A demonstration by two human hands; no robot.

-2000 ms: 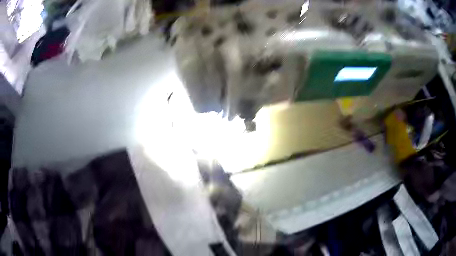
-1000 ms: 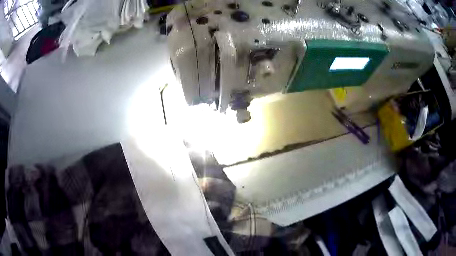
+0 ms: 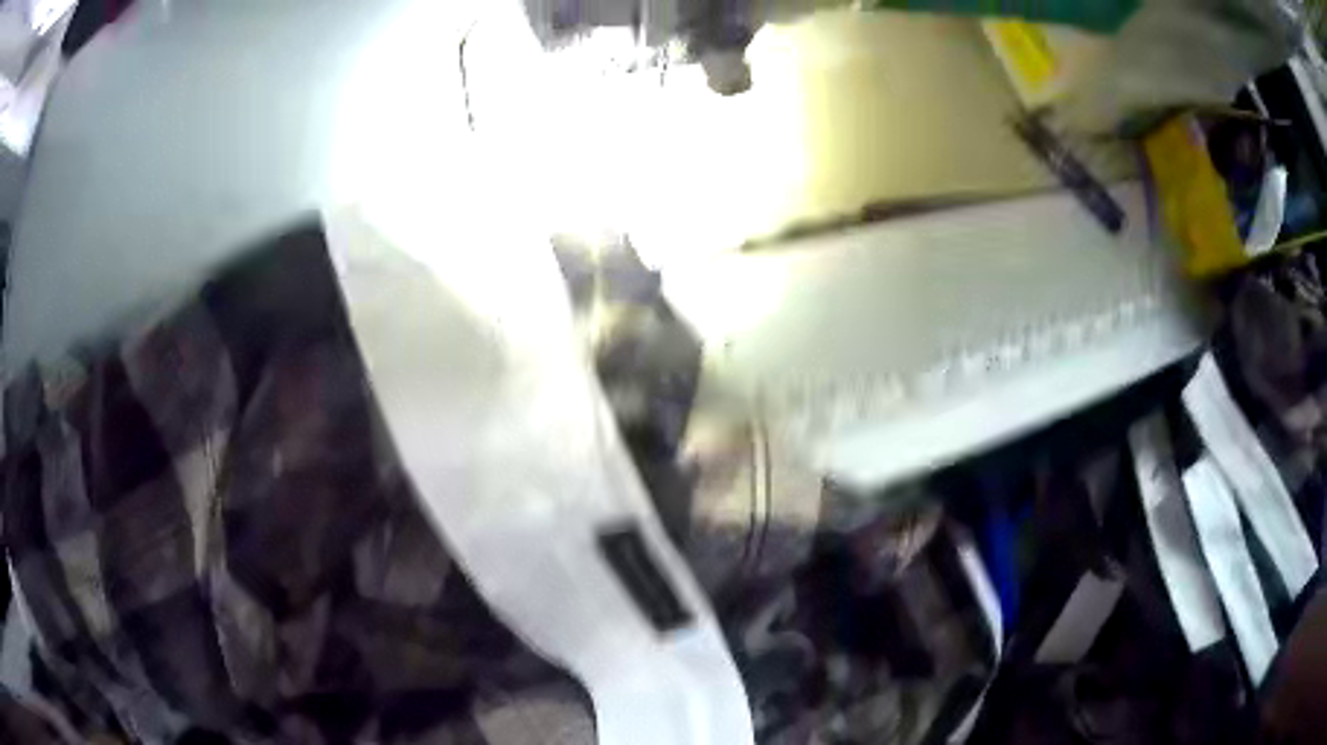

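A long white band lies curved over brown plaid cloth and runs up into bright glare under the machine head. A small dark label is on its lower part. The needle area is washed out by the glare. My left hand is not in view. A smooth brown blurred shape, possibly part of my right hand, is cut off at the lower right corner; its fingers and anything held cannot be made out.
The machine head is cut off at the top. Dark snips lie right of the glare, beside a yellow box. Loose white strips lie on dark cloth at the right. A scale strip runs near the table's front edge.
The view has tipped down, so the machine and table sit higher and more of the band, label and plaid shows. The brown shape has appeared at the lower right.
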